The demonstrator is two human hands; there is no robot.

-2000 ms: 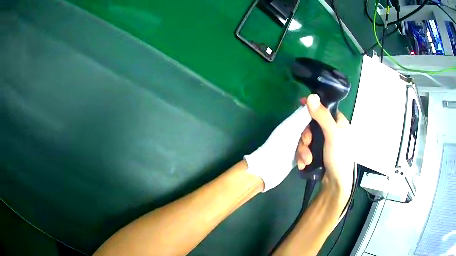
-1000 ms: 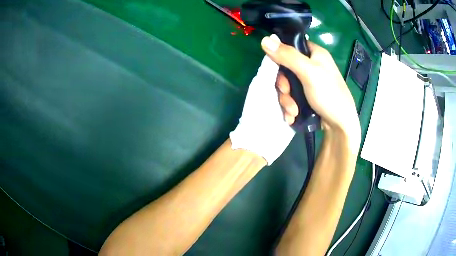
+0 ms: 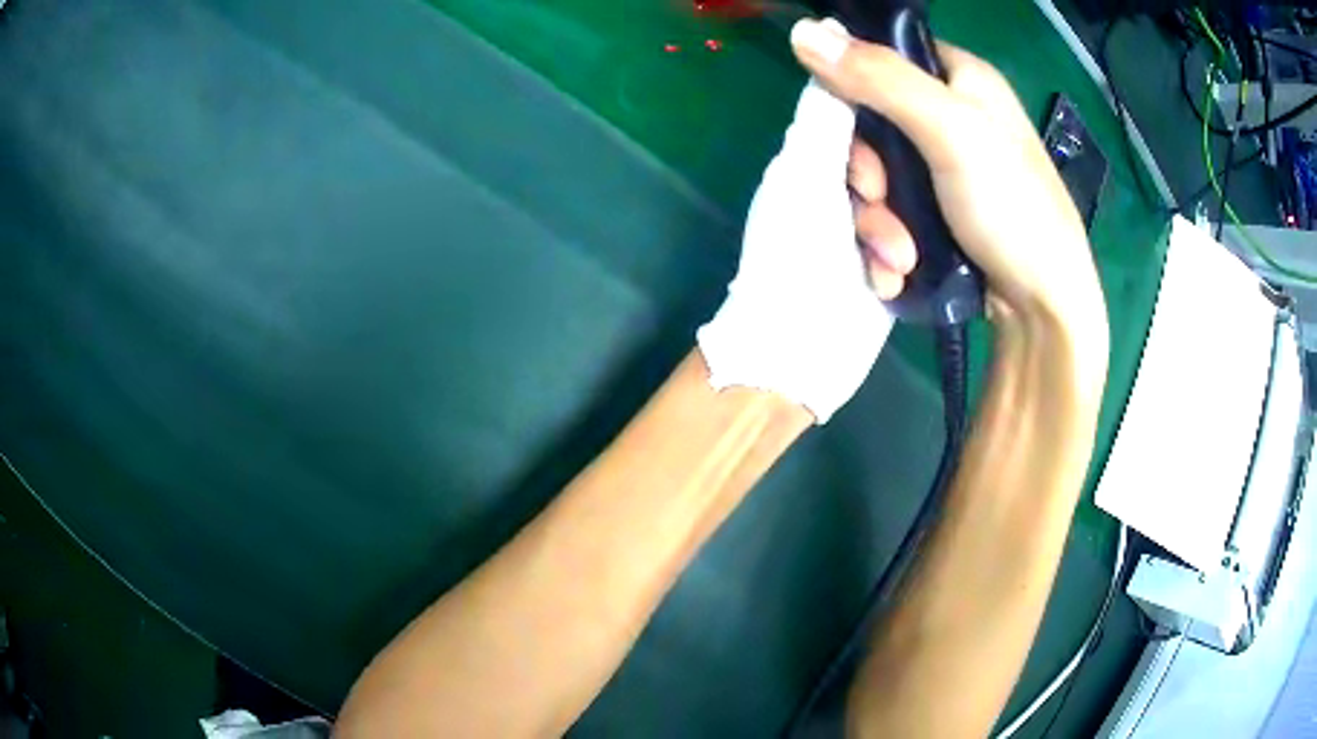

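Observation:
The black handheld scanner is upright in my bare right hand, with its head cut off by the top edge. Red light shows on the green surface left of it. My left hand, in a white glove, lies against the scanner's left side. Its fingertips are hidden behind the scanner and my right hand, so its hold is unclear. The scanner's black cord runs down between my forearms. A dark flat part, probably a phone frame, lies right of my right hand, partly covered by it.
The dull green mat spreads at left. A white sheet leans on a white device at right. A white cable curves over the mat. Cables, one green-yellow, hang at top right. A pale object is at the bottom edge.
The scanner and both hands have moved up and left over the surface. Red light has appeared. The frame seen earlier at the top is out of view; a dark part now shows at right.

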